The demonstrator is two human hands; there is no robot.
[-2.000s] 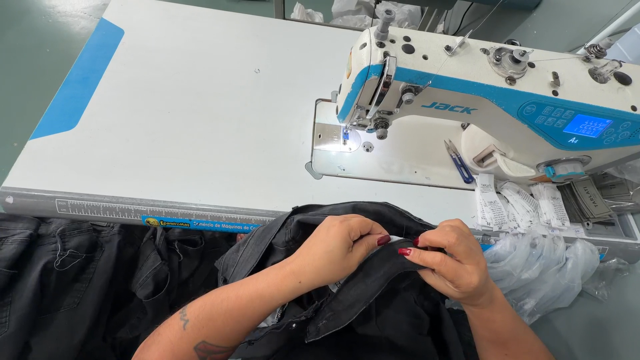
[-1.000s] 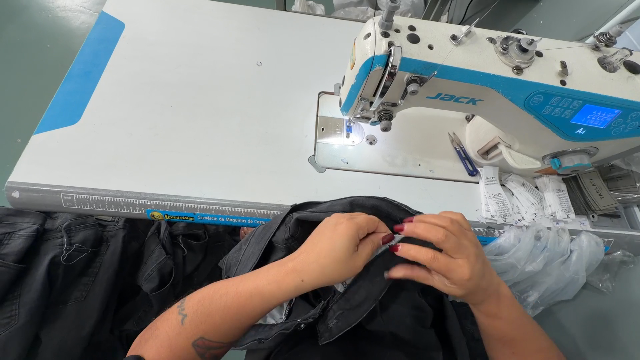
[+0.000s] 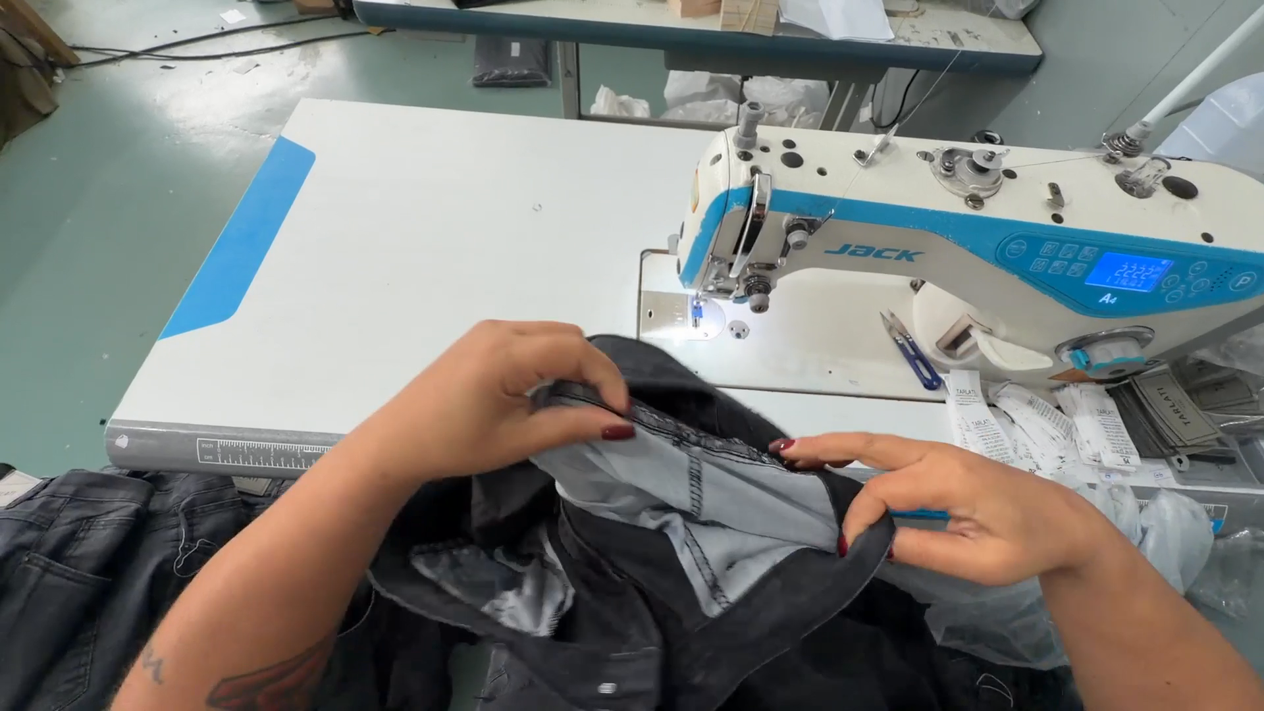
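Black denim trousers point(image 3: 731, 632) are held spread at the waistband, with the grey inner side and dark seams showing. My left hand point(image 3: 513, 395) pinches the waistband's far edge between thumb and fingers. My right hand point(image 3: 958, 504) grips the waistband at the right, its index finger stretched along the inner seam. Just beyond the cloth stands a white and blue Jack sewing machine point(image 3: 889, 227), with its lamp lit over the needle plate point(image 3: 681, 316). A metal button or rivet point(image 3: 607, 688) shows on the band near the bottom.
Blue-handled thread snips point(image 3: 910, 351) lie on the machine bed. Printed white labels point(image 3: 1047, 420) and dark labels point(image 3: 1165, 410) sit at the right, above clear plastic bags point(image 3: 1165, 533). More dark trousers point(image 3: 79, 592) hang at the left, below the white table point(image 3: 415, 247).
My hands have moved apart, and the waistband is now opened between them, with more of the grey inside showing. The view has shifted, now taking in more floor and a bench behind.
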